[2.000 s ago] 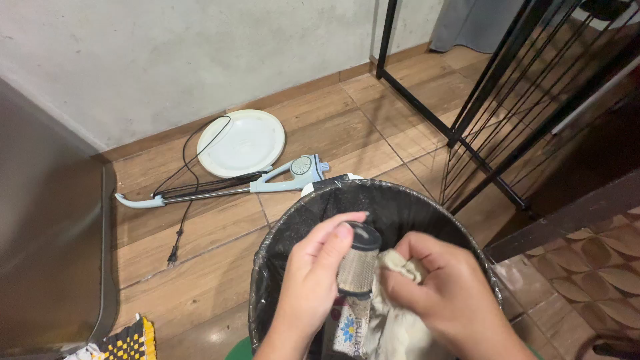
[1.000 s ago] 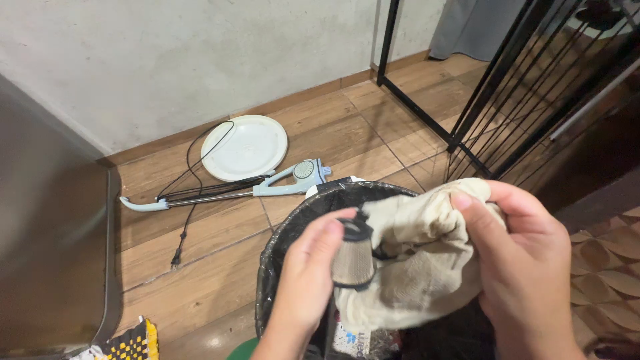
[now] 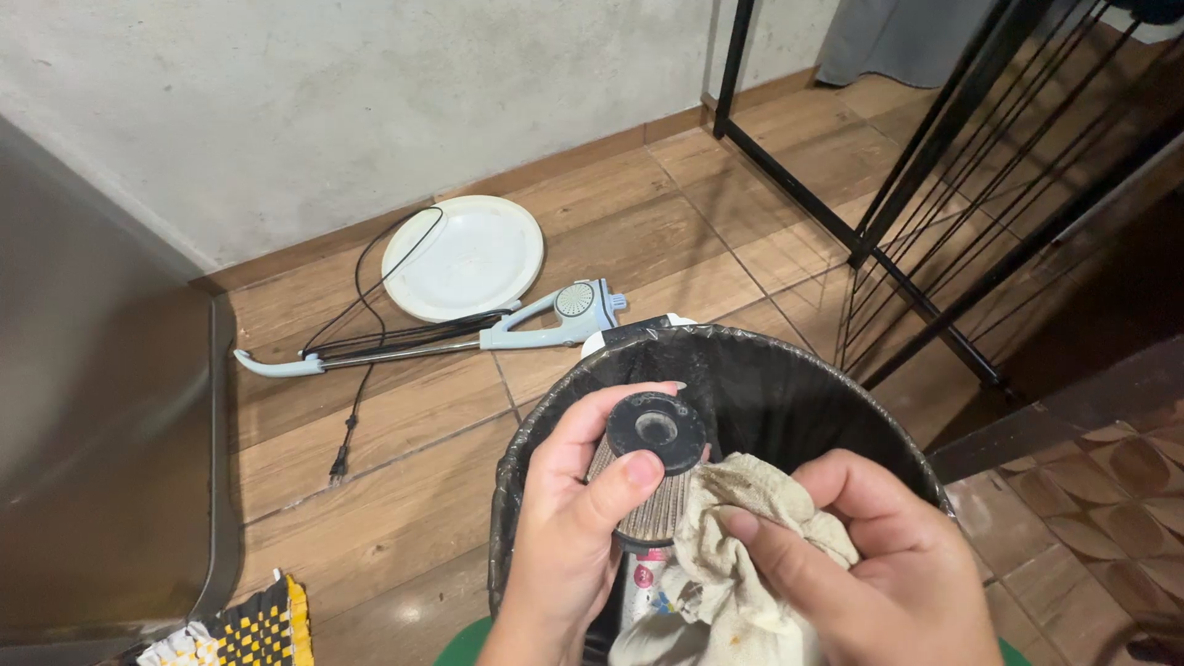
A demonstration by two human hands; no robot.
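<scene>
My left hand (image 3: 578, 518) grips a small pleated vacuum filter (image 3: 652, 509) with black end caps, its round cap facing up. In my right hand (image 3: 860, 555) is a crumpled off-white cloth (image 3: 749, 555), pinched between thumb and fingers. The cloth lies against the right side of the filter. Both hands are over a bin lined with a black bag (image 3: 786, 388). Below them, a printed package (image 3: 643, 587) shows partly inside the bin; the cloth hides some of it.
Beyond the bin, a light blue stick vacuum body (image 3: 555, 319) with its black cord (image 3: 356, 407) lies on the floor by a white round lid (image 3: 472, 264). A black metal rack (image 3: 795, 190) stands right, a dark appliance (image 3: 102, 388) left, a checkered woven mat (image 3: 264, 624) lower left.
The cloth, spread out and raised a second ago, is now lower and bunched beside the filter. My right hand has come down and toward the left. The filter stays in my left hand.
</scene>
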